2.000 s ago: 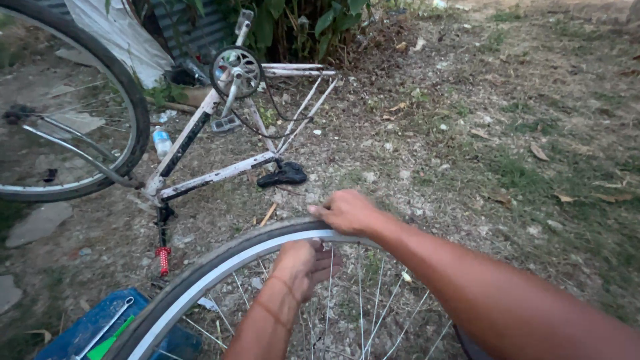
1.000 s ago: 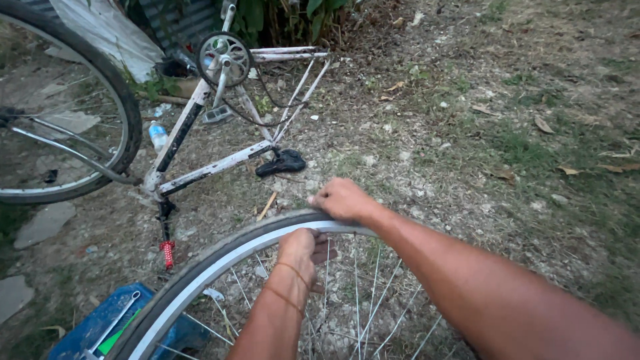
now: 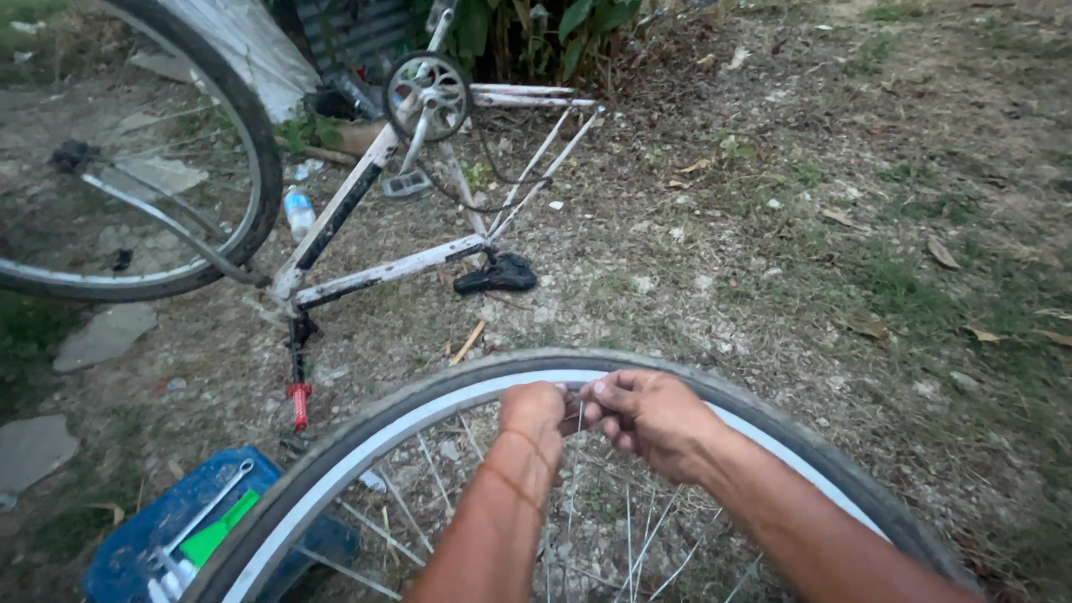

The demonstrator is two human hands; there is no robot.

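Observation:
A spoked bicycle wheel with a black tire (image 3: 452, 373) and a pale metal rim (image 3: 352, 456) stands close in front of me. My left hand (image 3: 533, 410) is at the inner side of the rim near the top, its fingertips partly hidden. My right hand (image 3: 649, 414) meets it there, thumb and fingers pinched together beside a spoke. Whatever small part lies between the fingertips is too hidden to tell. Beyond the wheel, an upside-down bicycle frame (image 3: 389, 266) rests on the ground with its black saddle (image 3: 496, 275) and chainring (image 3: 428, 96).
A blue plastic container (image 3: 126, 536) at lower left holds a combination wrench (image 3: 209, 507) and a green tool (image 3: 219, 529). The frame's mounted wheel (image 3: 266, 180) fills the upper left. A plastic bottle (image 3: 299, 213), a wood stick (image 3: 468, 342) and flat stones (image 3: 105, 337) lie on the ground.
My right hand has moved from the top of the tire to the inner side of the rim, beside my left hand. My left hand stays at the rim.

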